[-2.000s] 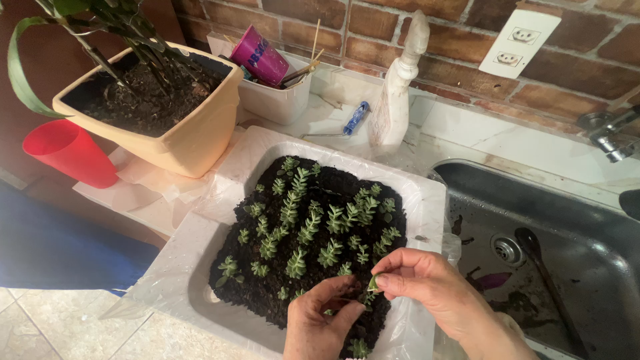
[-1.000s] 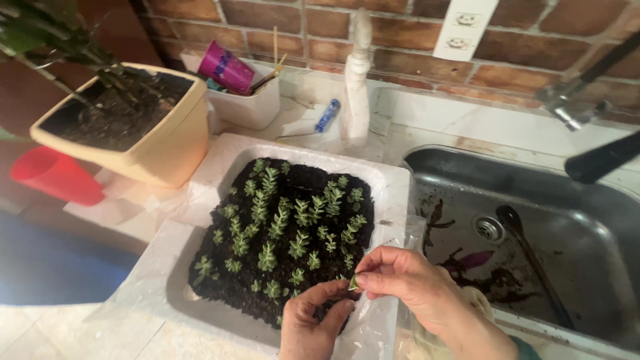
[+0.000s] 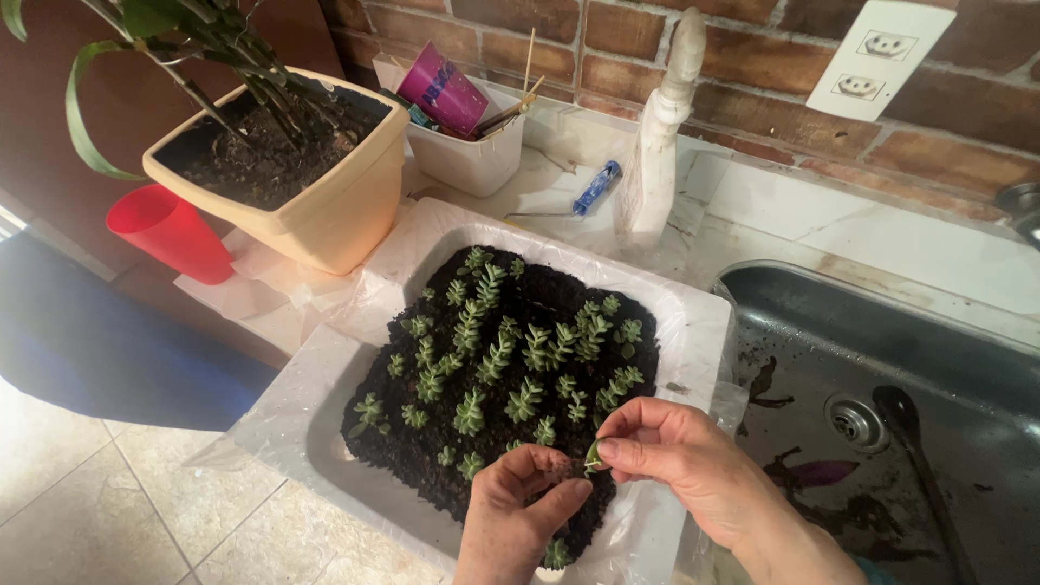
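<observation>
Rows of small green succulents (image 3: 496, 357) stand in dark soil (image 3: 439, 309) inside a white foam tray (image 3: 695, 333) wrapped in clear plastic. Over the tray's near right part, my right hand (image 3: 666, 455) pinches a small succulent cutting (image 3: 594, 457) between thumb and fingertips. My left hand (image 3: 528, 504) is just left of it, its fingers curled, with what looks like a little soil or fine root at the fingertips. Whether it grips anything firmly cannot be made out. The soil under both hands is partly hidden.
Beside the tray are a cream planter (image 3: 325, 219), a red plastic cup (image 3: 175, 236), a white bin (image 3: 479, 158) holding a purple cup (image 3: 443, 89), a blue-handled tool (image 3: 597, 187) and a whitish bottle (image 3: 662, 138). The steel sink (image 3: 812, 325) at right holds a dark spoon (image 3: 910, 439) and plant debris.
Both hands stay close together over the tray's near right part, the small cutting still at the right fingertips. The view has shifted and turned.
</observation>
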